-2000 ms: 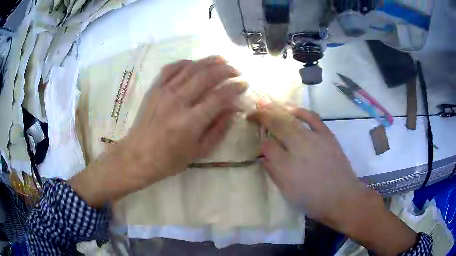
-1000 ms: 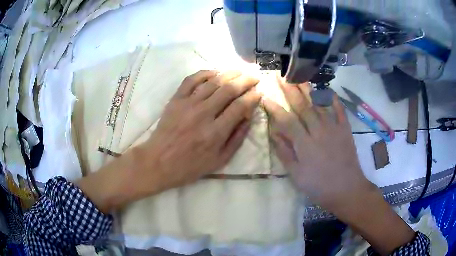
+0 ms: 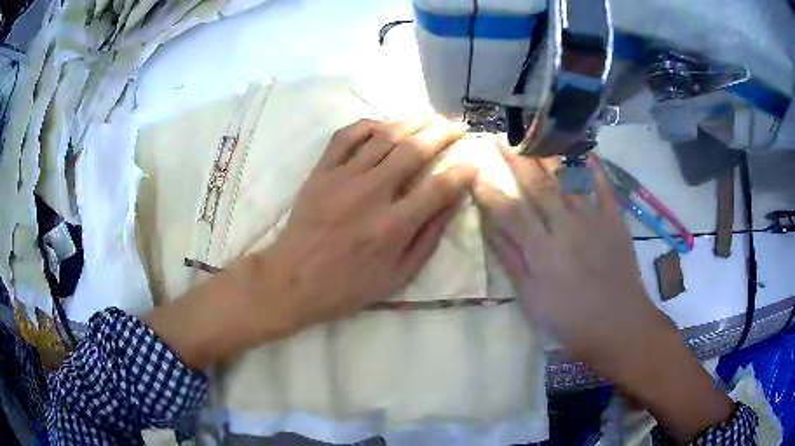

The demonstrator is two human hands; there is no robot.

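A cream garment panel (image 3: 383, 370) lies under the machine head, with white backing (image 3: 349, 427) showing at its near edge. A cream patch pocket (image 3: 449, 274) lies on the panel, with a thin dark trim (image 3: 436, 304) along its near edge. Brown-red lettering (image 3: 218, 179) shows at the left. My left hand (image 3: 357, 209) lies flat on the pocket, fingertips near the lamp-lit needle area. My right hand (image 3: 562, 244) lies on the pocket's right side, fingertips below the machine head. Both hands press the cloth without gripping it. The needle point is hidden by glare and fingers.
The white sewing machine (image 3: 488, 61) with a blue stripe stands at the top. Thread snips (image 3: 654, 216), a brown scrap (image 3: 670, 276), a brown strip (image 3: 724, 213) and a black cord (image 3: 750, 253) lie to the right. Cut panels (image 3: 26, 174) are stacked at the left.
Since the oldest frame, my right hand has moved up and right towards the needle area, and my left hand has spread flatter. The machine head's position in view has shifted.
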